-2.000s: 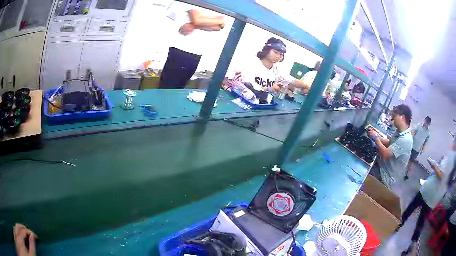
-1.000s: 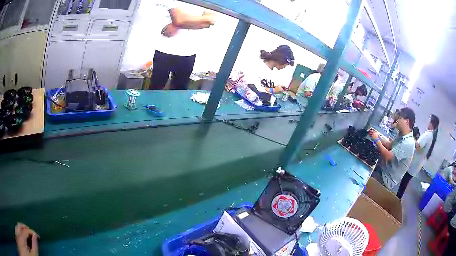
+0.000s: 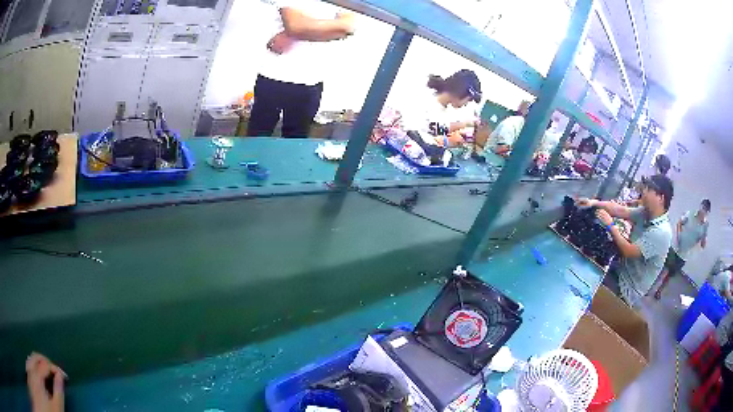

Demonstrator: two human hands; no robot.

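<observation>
My left hand [image 3: 46, 381] is at the bottom left corner, small and cut off by the lower edge. Its thumb and finger are bent towards each other over the near green bench; whether anything is between them cannot be told. My right hand is out of the picture. A black cable with silvery ends [image 3: 60, 253] lies on the green belt beyond my left hand, not touching it. The near blue bin [image 3: 283, 389] holds black cords and boxy equipment. A square black fume extractor fan [image 3: 467, 326] with a red-and-white centre stands tilted on that equipment.
A white desk fan [image 3: 556, 381] and cardboard box [image 3: 609, 328] are at right. Across the belt are black round housings on a tan board [image 3: 66, 177], a blue bin [image 3: 137, 172], a spool [image 3: 219, 151] and a green post [image 3: 372, 109]. Several people are across and along the line.
The view has shifted slightly, moving the benches right in the picture. My left hand stays at the bottom left. The person at the right has extended an arm over the black heap.
</observation>
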